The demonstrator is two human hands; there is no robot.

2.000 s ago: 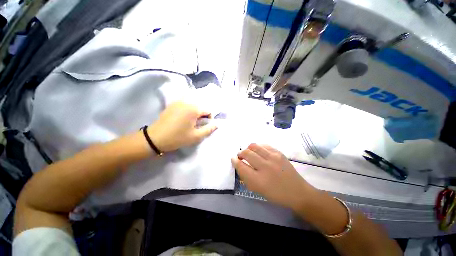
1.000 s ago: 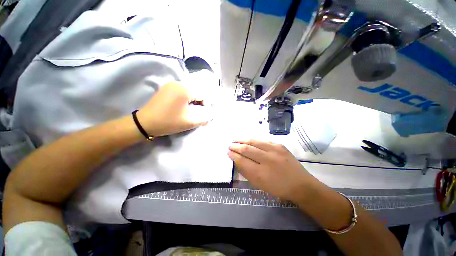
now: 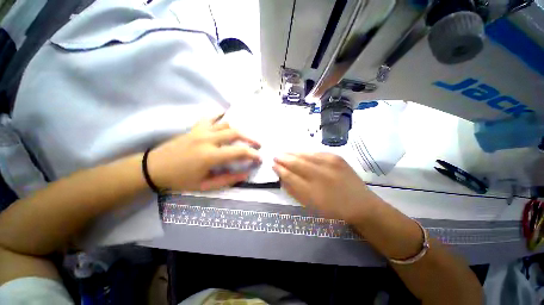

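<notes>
A large pale grey-white garment panel (image 3: 131, 89) lies spread left of the needle, with a dark edge showing near the table front. My left hand (image 3: 206, 156) is on the panel's right part, fingers bent over the fabric; whether it pinches the cloth is unclear. My right hand (image 3: 319, 181) lies at the panel's right edge, fingertips on the fabric, close to my left fingertips. The presser foot (image 3: 292, 95) of the white sewing machine (image 3: 405, 77) is above and beyond both hands. The brightly lit cloth near it is washed out.
A dark ribbed cylinder (image 3: 336, 122) stands beside the needle. Pale fanned pieces (image 3: 379, 146), black snips (image 3: 461, 176) and red and yellow loops (image 3: 532, 223) lie to the right. A ruler strip (image 3: 250, 220) runs along the front edge. A light blue pad (image 3: 507, 134) touches the machine.
My left hand has moved down toward the front edge and nearer my right hand. The panel's front edge has shifted and bunched, uncovering more ruler. My right hand has moved slightly.
</notes>
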